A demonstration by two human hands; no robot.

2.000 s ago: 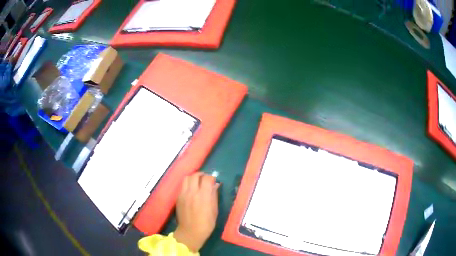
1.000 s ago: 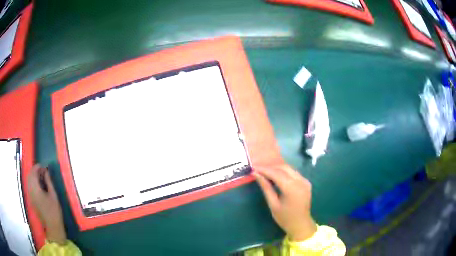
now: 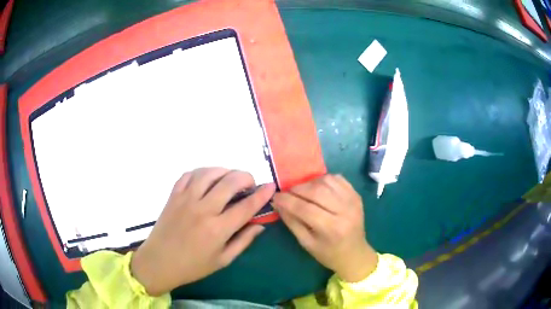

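Observation:
A flat white panel (image 3: pixel 145 133) with a thin black edge lies on a red-orange foam pad (image 3: pixel 284 108). Both my bare hands meet at the panel's near right corner. My left hand (image 3: pixel 202 223) lies over the near edge, fingers bent, fingertips at the corner. A dark patch shows between its fingers; I cannot tell whether it is a held part or the panel's edge. My right hand (image 3: pixel 329 220) has thumb and fingertips together at the same corner, beside the left fingertips. The fingers hide the corner and anything small in them.
Right of the pad are a white square piece (image 3: pixel 372 56), a black and silver glue tube (image 3: pixel 389 136) and a white needle-tip bottle (image 3: pixel 453 148). Clear plastic (image 3: pixel 539 130) lies at the far right. A small white strip (image 3: pixel 23 203) and another pad (image 3: pixel 13 241) are at left.
The view has turned from the left pad to this one and moved closer. My left hand has come from the pad's left side to the near right corner, where my right hand stays.

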